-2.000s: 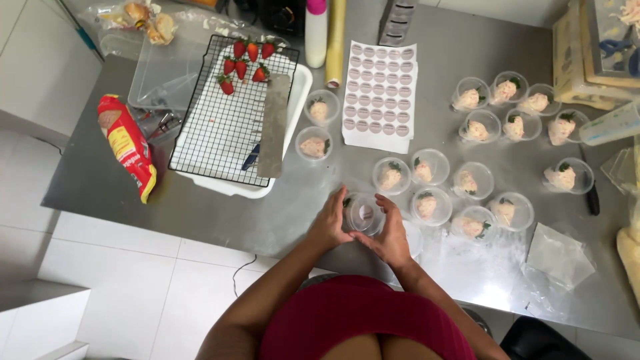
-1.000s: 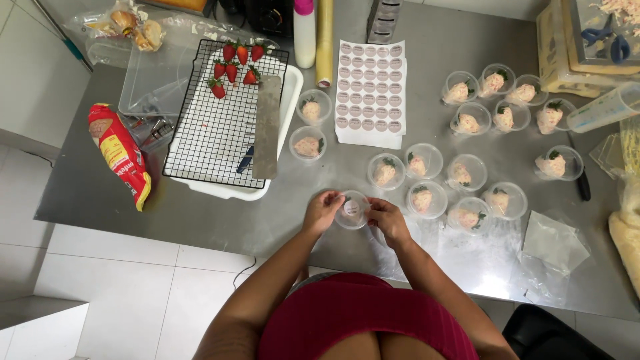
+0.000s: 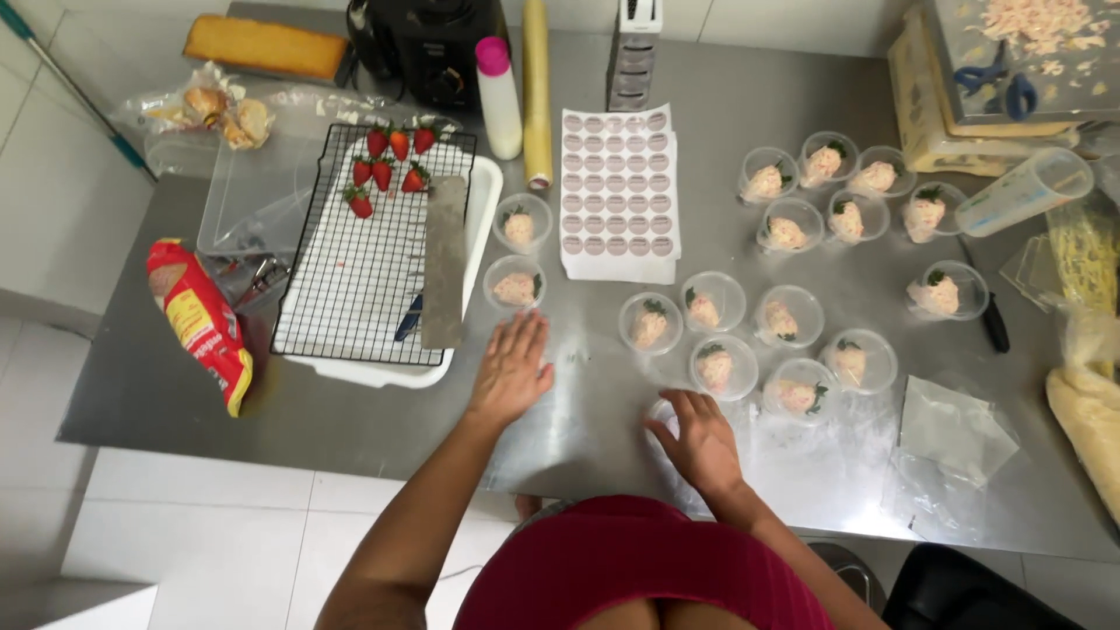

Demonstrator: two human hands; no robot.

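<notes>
My left hand (image 3: pixel 512 367) is open, fingers apart, at the near edge of a clear plastic cup (image 3: pixel 514 284) that holds a coated strawberry with green leaves. Another such cup (image 3: pixel 522 224) stands just beyond. My right hand (image 3: pixel 696 433) is curved over a clear cup or lid (image 3: pixel 662 420), mostly hidden under it; whether the fingers grip it I cannot tell. Several cups with coated strawberries, among them one cup (image 3: pixel 723 367) just beyond my right hand, stand on the steel table (image 3: pixel 586 437). Sheets of round stickers (image 3: pixel 618 192) lie between the cup groups.
At left a black wire rack (image 3: pixel 350 289) over a white tray (image 3: pixel 402 374) bears strawberries (image 3: pixel 381 173) and a metal spatula or blade (image 3: pixel 445 262). A red bag (image 3: pixel 199 324) lies beside it. At right are a black-handled knife (image 3: pixel 995 324), a measuring cup (image 3: pixel 1024 192) and a plastic sheet (image 3: pixel 954 429).
Both hands were together on a clear cup near the table's front edge. They have parted: the left moved to the cups at left, the right towards the cups at right.
</notes>
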